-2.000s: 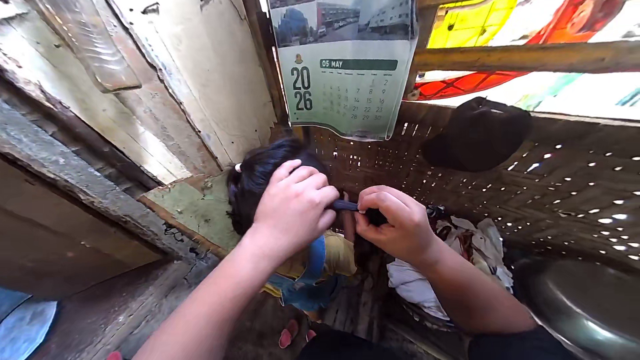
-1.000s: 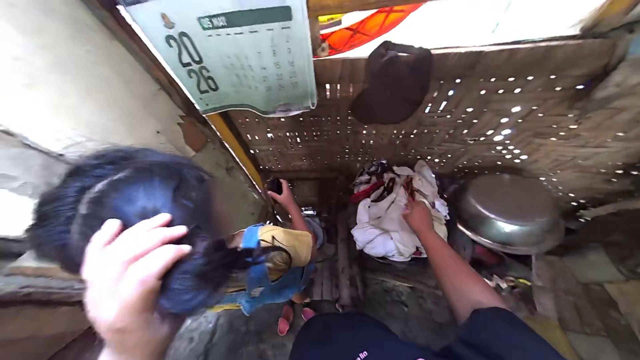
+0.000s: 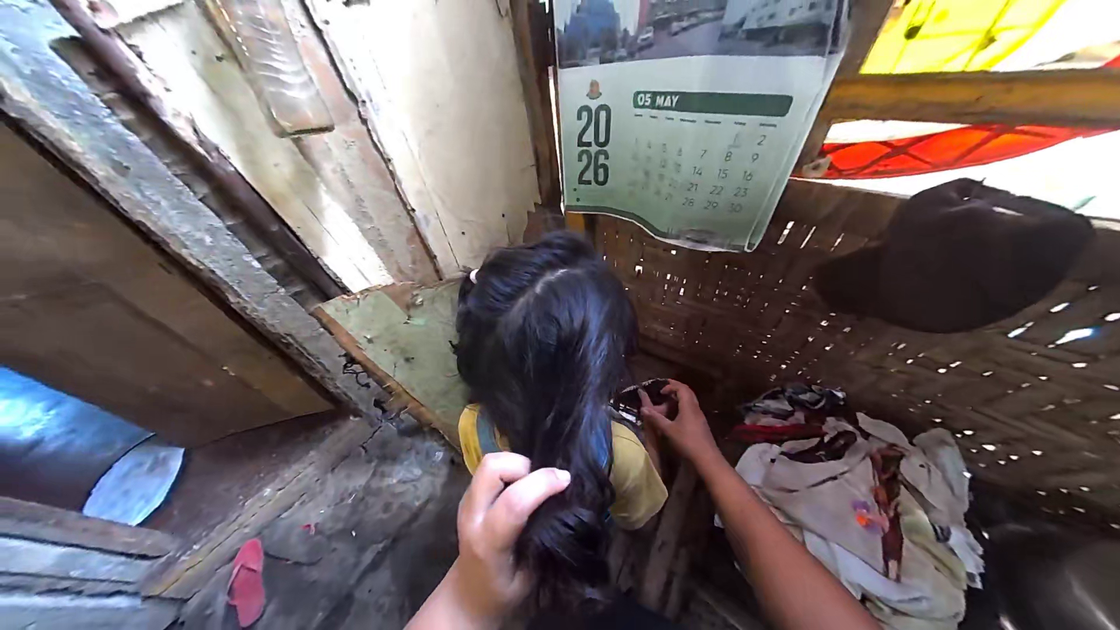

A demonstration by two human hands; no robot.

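A person with long dark hair and a yellow top stands with their back to me; a light hair tie shows at the left of the head. My left hand is closed round the loose hair low behind the neck. Beyond the person's right shoulder, my right hand is at a small dark object, its fingers bent; whether they grip it is unclear.
A calendar hangs in the corner, and a dark cap on the woven wall. Piled cloths lie at the right. A pink slipper is on the floor beside a wooden door frame.
My right hand has moved from the piled cloths to beside the person's shoulder. My left hand, on the head a second ago, is now lower on the hair. The view has swung left.
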